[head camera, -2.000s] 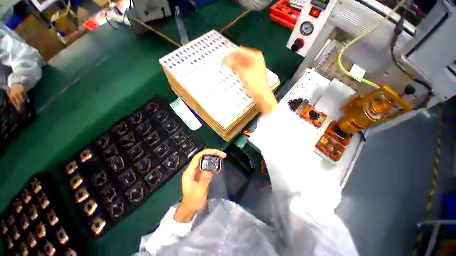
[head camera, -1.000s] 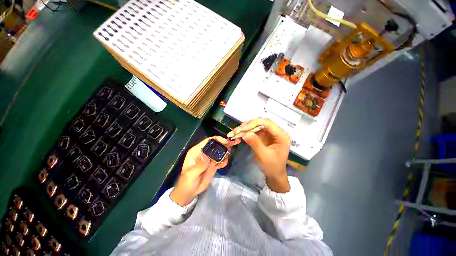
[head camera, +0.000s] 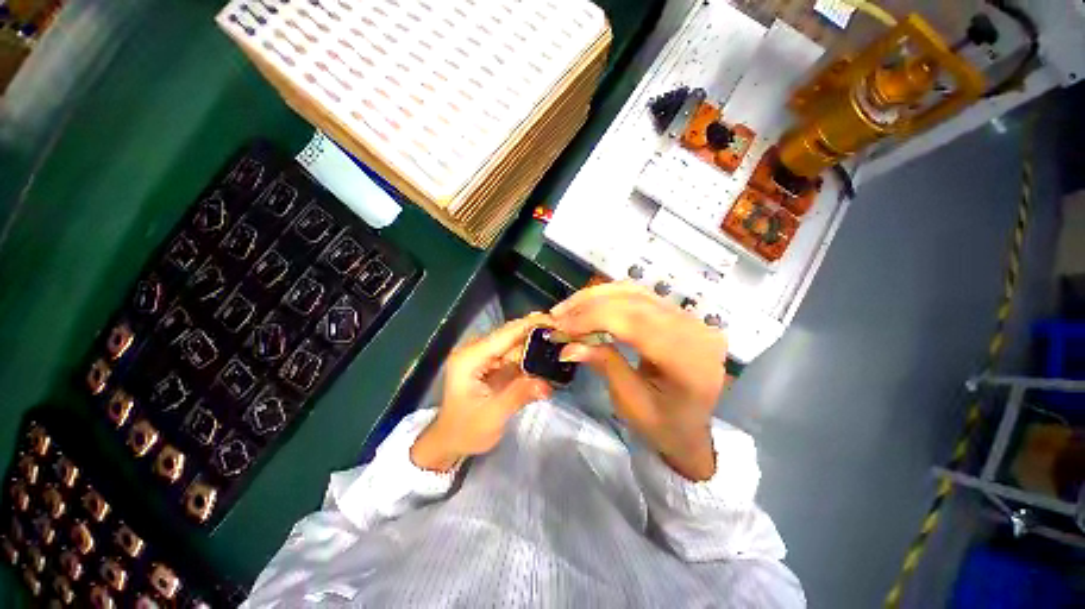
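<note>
A small square dark watch case (head camera: 549, 358) with a pale rim is held in front of my body. My left hand (head camera: 482, 393) grips it by its edges from the left. My right hand (head camera: 654, 369) is at its right side, with the fingertips over the dark face. A thin pale tool, likely tweezers, shows faintly between the right fingers. Whatever small piece is at the fingertips is too small to tell. Both hands are bare, with white sleeves.
A black blister tray (head camera: 411, 286) lies at left, with a second tray (head camera: 71, 523) at lower left. A carrier sheet stack (head camera: 476, 119) stands at the back, a label card (head camera: 351, 184) beside it. The press base (head camera: 595, 226) is at right, under the gold press head (head camera: 833, 125).
My right hand has come back from the sheet stack to the case. Since one second ago, its fingers have moved onto the case's face. The view has shifted and turned.
</note>
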